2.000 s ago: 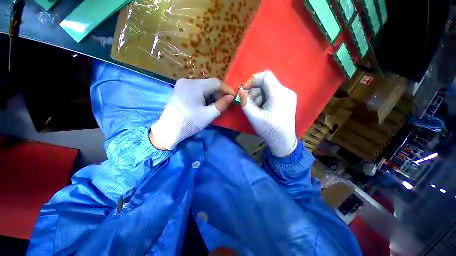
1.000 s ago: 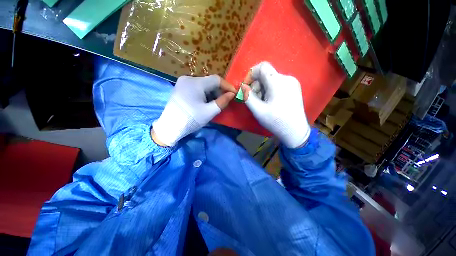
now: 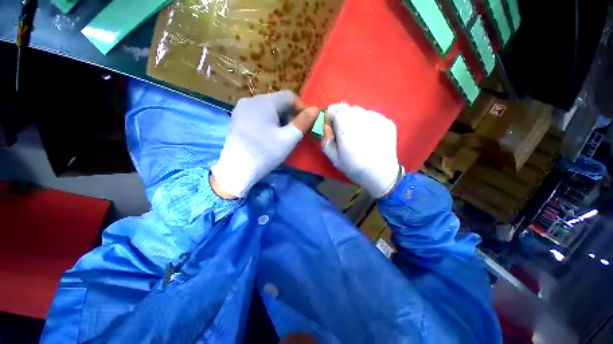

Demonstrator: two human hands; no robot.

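A small pale green piece with a dark green edge shows between my two hands, above the near part of the red mat. It looks like the end of a covered board; how far it runs under the hands is hidden. My left hand, in a white glove with bare fingertips, has its thumb and forefinger at the piece's left side. My right hand, gloved the same way, pinches the piece's right side. Its fingers are partly hidden.
Several covered boards lie in rows at the mat's upper right. A tan sheet with amber dots lies left of the mat. A bagged mint strip stack and a pointed tool lie at upper left. Cardboard boxes stand at right.
The right hand has shifted and turned slightly, its back now more over its fingers. The left thumb has moved slightly. More of the green piece shows between the hands than two seconds ago.
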